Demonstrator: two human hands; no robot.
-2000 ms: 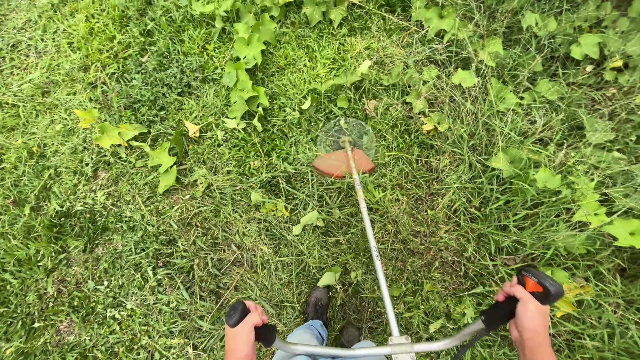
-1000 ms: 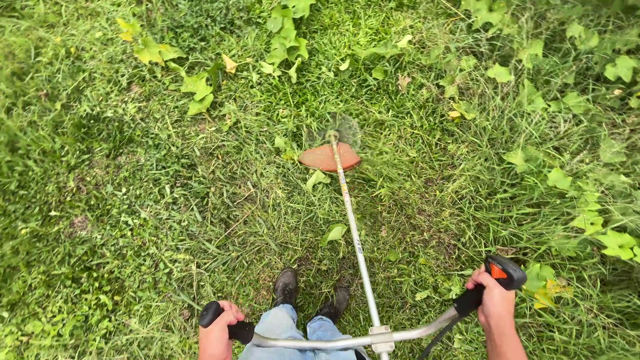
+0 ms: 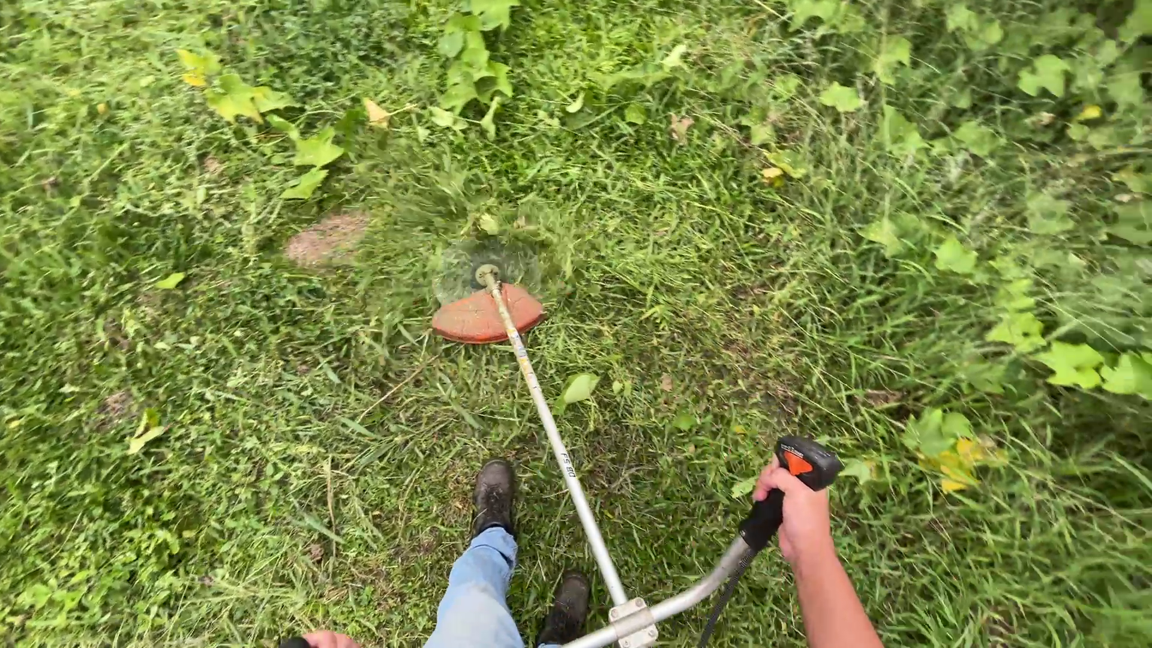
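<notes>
My right hand (image 3: 796, 511) is closed around the black control grip (image 3: 763, 517) of a brush cutter's handlebar, at the lower right. Only part of my left hand (image 3: 329, 640) shows at the bottom edge, against the tip of the other black grip (image 3: 295, 643). From the handlebar clamp (image 3: 633, 623) the metal shaft (image 3: 558, 441) slants up and left to an orange guard (image 3: 486, 315). Just beyond the guard the cutting head (image 3: 487, 273) shows inside a blurred, see-through disc, low over the grass.
Broad-leaved vines (image 3: 1071, 360) and tall grass cover the right side. More vine leaves (image 3: 472, 63) lie at the top. A bare soil patch (image 3: 328, 238) is left of the head. My boots (image 3: 494, 497) stand below the guard.
The cutting head and guard have swung left over the grass, and the shaft now slants more. My left hand has dropped mostly out of view at the bottom edge.
</notes>
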